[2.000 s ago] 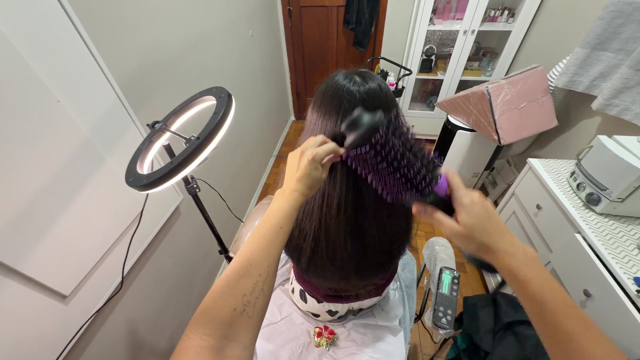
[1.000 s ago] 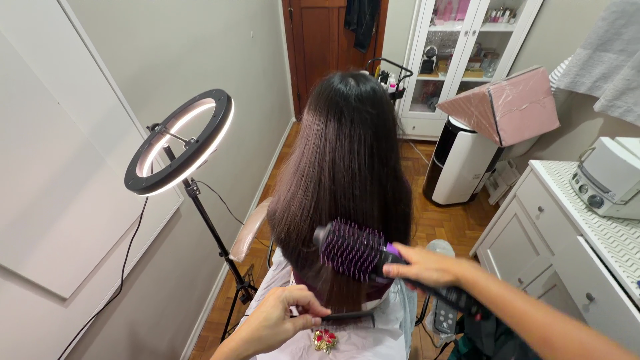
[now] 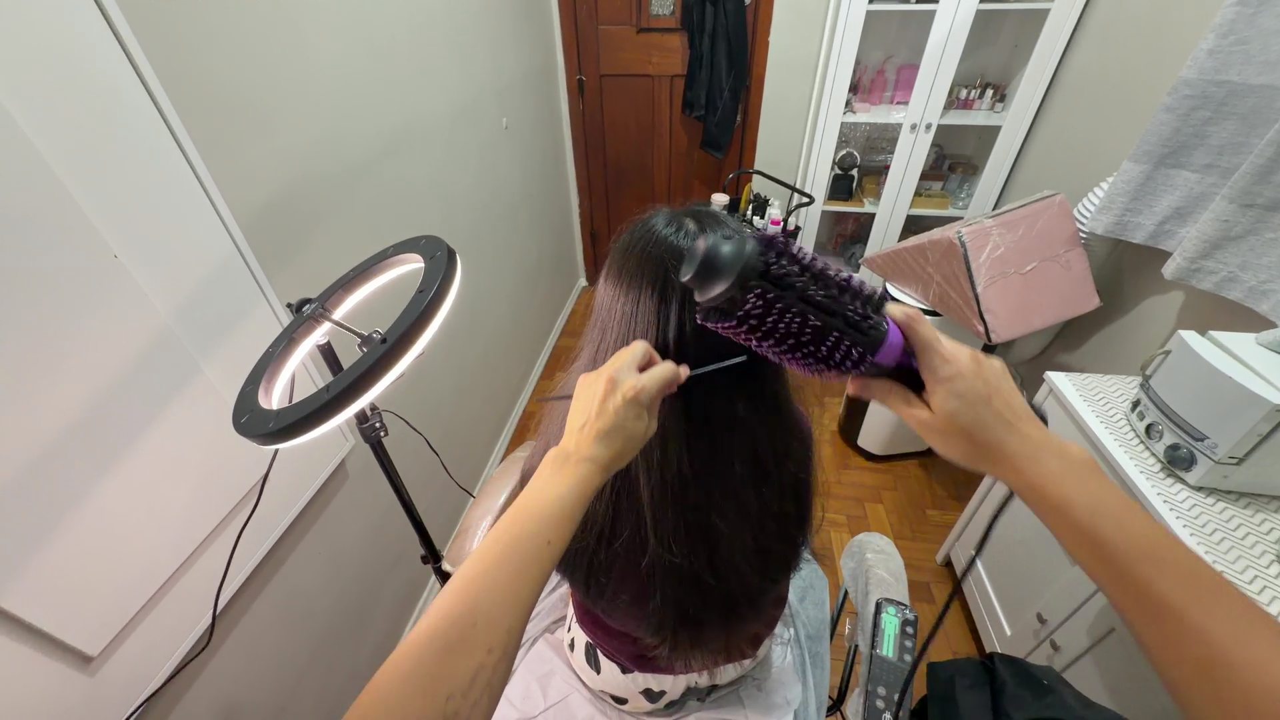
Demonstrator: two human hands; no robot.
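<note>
A seated person with long, straight dark hair [image 3: 700,500] faces away from me. My left hand [image 3: 622,402] is at the left middle of the hair, its fingers closed on a thin dark rod-like tool [image 3: 718,366], perhaps a comb's tail; the rest is hidden by the hand. My right hand [image 3: 945,385] grips the handle of a black and purple hot-air brush [image 3: 795,305]. The brush is raised over the right side of the head, its rounded tip pointing left. Whether its bristles touch the hair I cannot tell.
A lit ring light [image 3: 347,340] stands on a tripod at the left. At the right are a pink plastic-wrapped box [image 3: 1035,265], a white cabinet [image 3: 1010,570] with a white appliance [image 3: 1210,410], and a control panel [image 3: 890,650]. The brush's cord [image 3: 955,600] hangs at the lower right.
From low by the hair ends one second ago, both hands have moved up to the upper and middle part of the hair. The brush has risen with my right hand.
</note>
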